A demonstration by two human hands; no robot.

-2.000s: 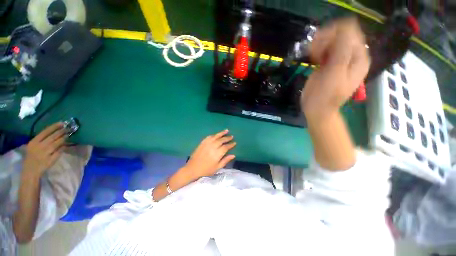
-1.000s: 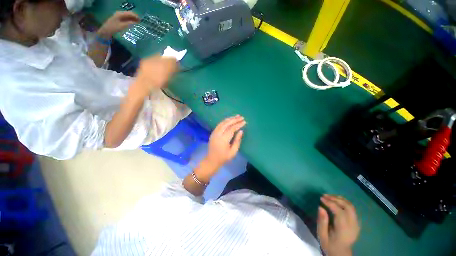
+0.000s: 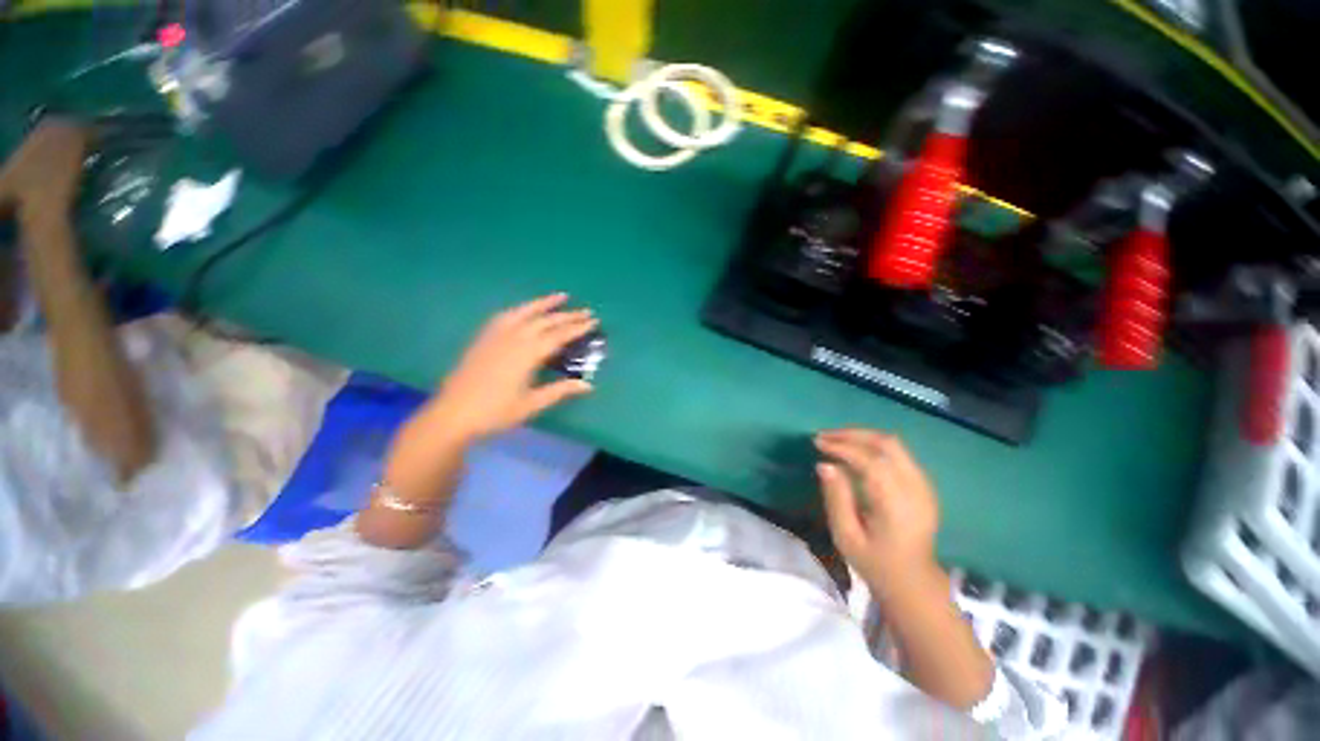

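Observation:
My left hand is over the green mat, with its fingertips at a small dark and silvery unit. The unit lies at the fingers and part of it is hidden; I cannot tell whether it is gripped. My right hand is at the mat's front edge, fingers and thumb apart, with nothing visible in it. The black pressing jig stands on the mat ahead of my right hand. Its red clamp handles show above it. The picture is blurred.
White slotted trays stand at the right edge and below the bench edge. White coiled loops lie near the yellow post. A grey box with a cable and a white tissue are at left, beside another person's arm.
The view has swung back right. My left hand has reached the unit that lay loose on the mat one second ago. The neighbour's hand has moved away toward the left.

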